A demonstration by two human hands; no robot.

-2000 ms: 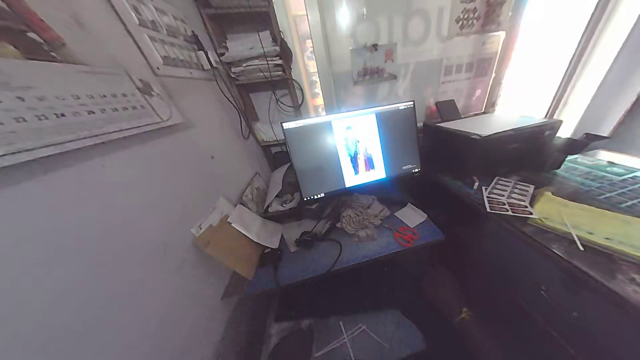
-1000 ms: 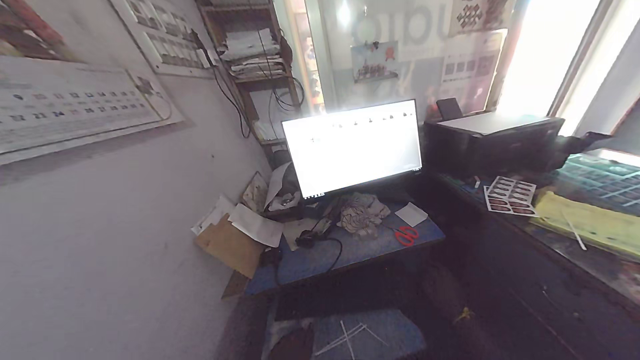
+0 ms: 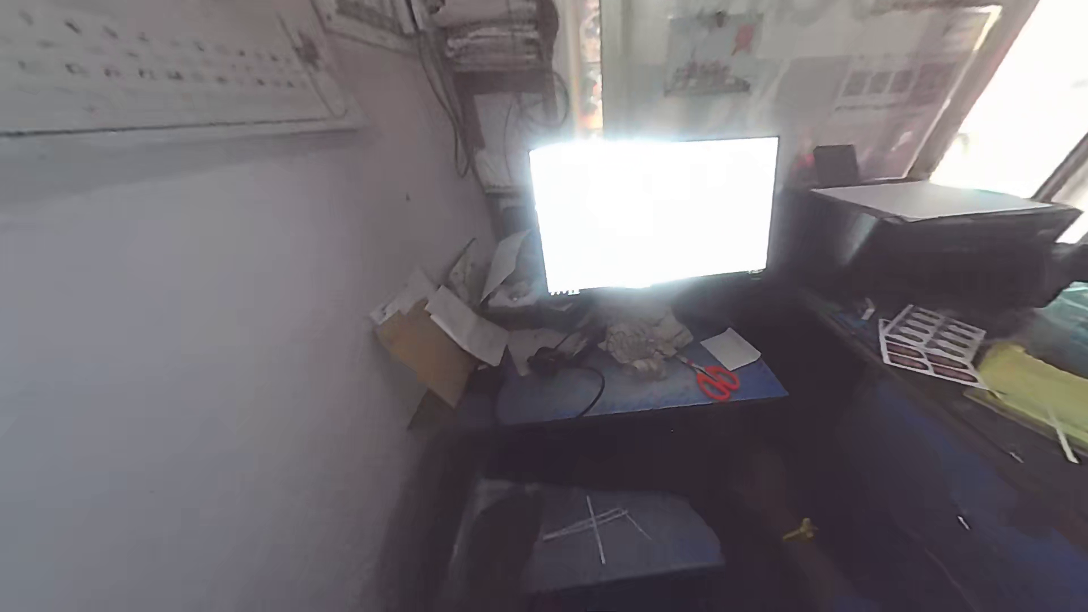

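Note:
A forearm with a yellow band (image 3: 801, 531) at the wrist reaches up from the lower right into deep shadow below the desk. My right hand (image 3: 762, 478) is only a dim shape there; its fingers and anything under them are hidden. I cannot make out my left hand; a dark, unclear shape lies at the lower left. Ahead, a monitor (image 3: 654, 212) glows almost fully white. On the blue desktop (image 3: 629, 399) before it lie red-handled scissors (image 3: 718, 382), a crumpled cloth (image 3: 637, 340), a white paper piece (image 3: 731, 348) and a black cable (image 3: 599, 393).
Papers and a brown envelope (image 3: 425, 348) lean against the left wall. A black printer (image 3: 935, 246) stands at the right, near printed photo sheets (image 3: 931, 344) and a yellow cloth-like sheet (image 3: 1033, 387). White strips (image 3: 595, 527) lie on a lower blue-grey surface.
The monitor showed a picture on a dark background two seconds ago, then a pale window with small icons; now it is nearly all white. The view has shifted slightly.

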